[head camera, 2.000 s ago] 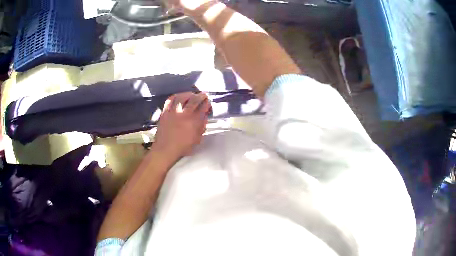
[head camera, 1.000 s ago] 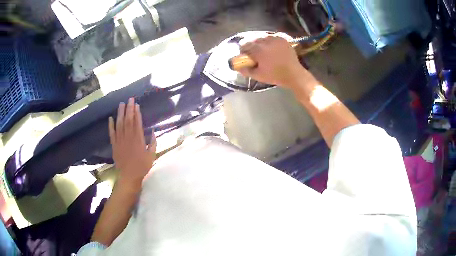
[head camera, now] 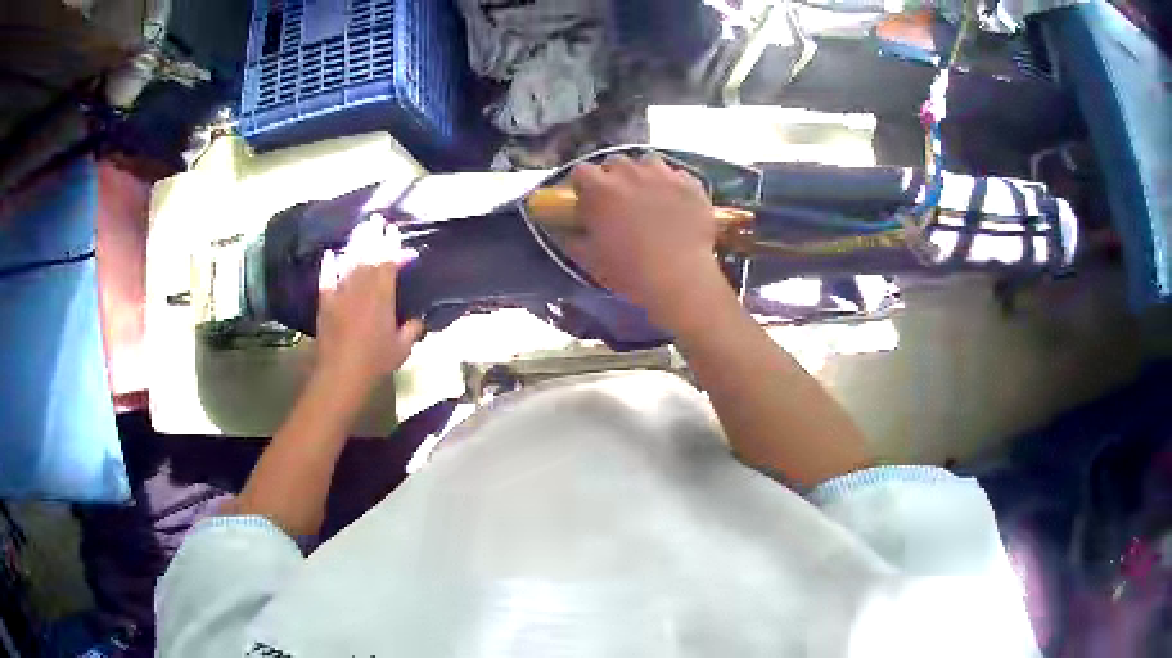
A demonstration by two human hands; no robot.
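A dark navy-purple garment piece [head camera: 476, 266] lies over the long narrow sleeve board [head camera: 1003, 221]; the board's bare right end shows dark and sunlit stripes. My right hand [head camera: 643, 231] is closed around the yellow-brown handle of the steam iron [head camera: 733, 179], whose pointed sole faces left on the garment. Blue and yellow-brown lines trail from the back of the iron to the right. My left hand [head camera: 363, 309] lies on the garment near the board's left end, fingers partly washed out by sunlight, gripping nothing that I can see.
A blue plastic basket [head camera: 347, 71] stands behind the board's left end, with grey cloth scraps [head camera: 546, 77] beside it. Cream pads [head camera: 174, 373] lie under and behind the board. Light-blue slabs are at the far left [head camera: 58, 347] and far right [head camera: 1131, 142]. Dark cloth is below left.
The view has turned. The iron, held in my right hand, has moved left along the board onto the garment. My left hand has shifted closer to the board's left end.
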